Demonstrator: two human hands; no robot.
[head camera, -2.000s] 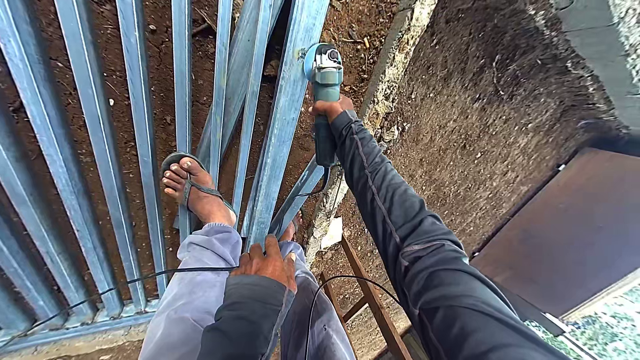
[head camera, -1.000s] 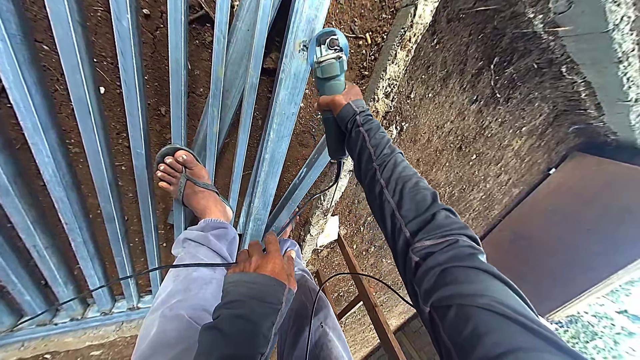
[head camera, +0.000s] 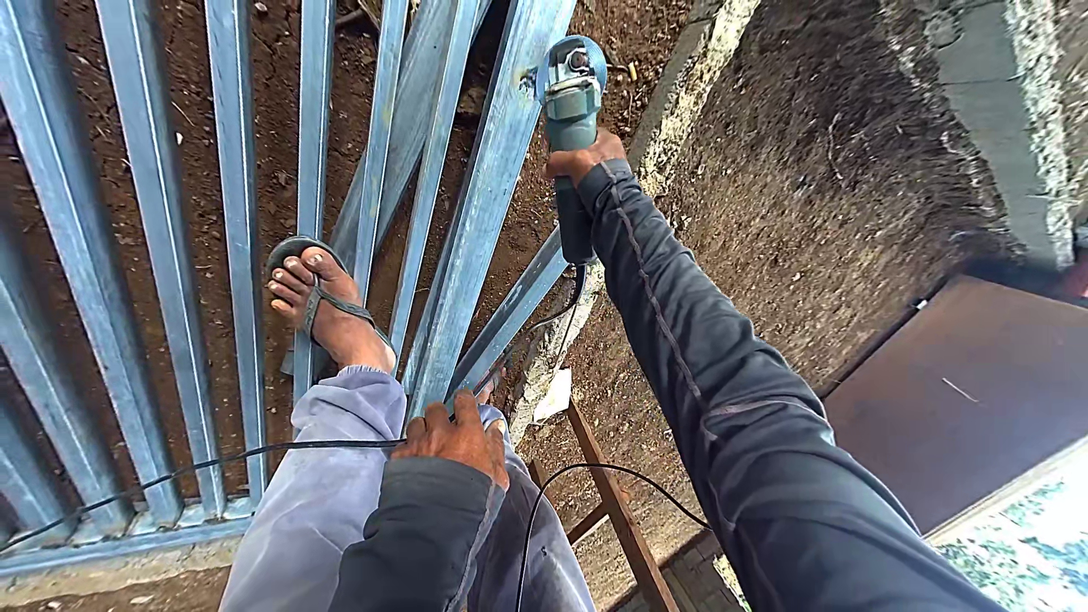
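My right hand (head camera: 588, 158) grips the body of an angle grinder (head camera: 571, 110) at the top centre. The grinder's round disc (head camera: 605, 75) lies against or very near the right edge of a wide metal post (head camera: 476, 204), beside a rough mark on it. A black cord leaves the grinder's rear end. My left hand (head camera: 452, 438) rests on the lower end of the post, near my knees, with its fingers bent over the metal; a black cable (head camera: 314, 444) passes at or under it. Whether the fingers hold the cable is hidden.
Metal fence bars (head camera: 161, 221) fill the left side, with my sandalled foot (head camera: 331, 310) on them. A concrete kerb (head camera: 680, 93) runs beside the post. A brown metal frame (head camera: 625, 518) stands low centre, and a brown panel (head camera: 960, 391) lies at right. Black cable loops near my legs.
The grinder and my right hand have moved slightly along the post's edge since the first frame, toward the top of the view. My left hand has stayed on the post.
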